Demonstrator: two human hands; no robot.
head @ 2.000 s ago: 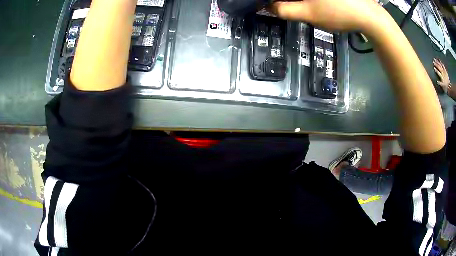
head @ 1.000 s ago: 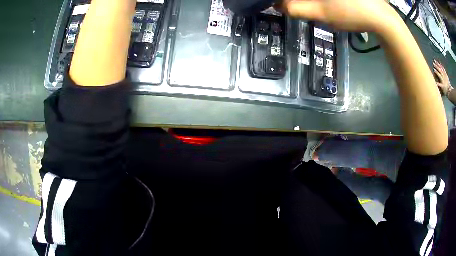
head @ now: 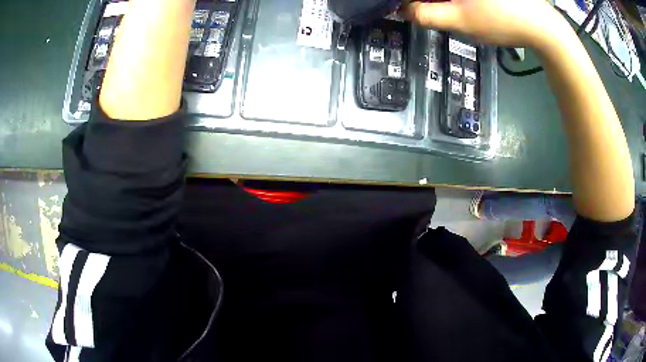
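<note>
A clear blister tray [head: 287,128] lies on the green bench mat with black handsets in several pockets. One handset [head: 383,67] lies right of centre, another [head: 461,88] at the right end, and others at the left. The near middle pocket holds no handset. My right hand [head: 460,15] is at the top edge, its fingers against a dark rounded object, likely the black scanner [head: 363,8], above the tray. The grip is partly cut off. My left forearm crosses the tray's left part; my left hand is beyond the top edge.
A barcode slip [head: 315,25] lies at the top of the middle pocket. A black cable [head: 523,71] curls right of the tray. Papers and cables [head: 613,35] are at the upper right. Below the bench are a red stool [head: 528,240] and another person's legs [head: 528,206].
My right hand and the dark object have shifted slightly right. The other person's hand at the right edge has gone from view, and the legs below have moved.
</note>
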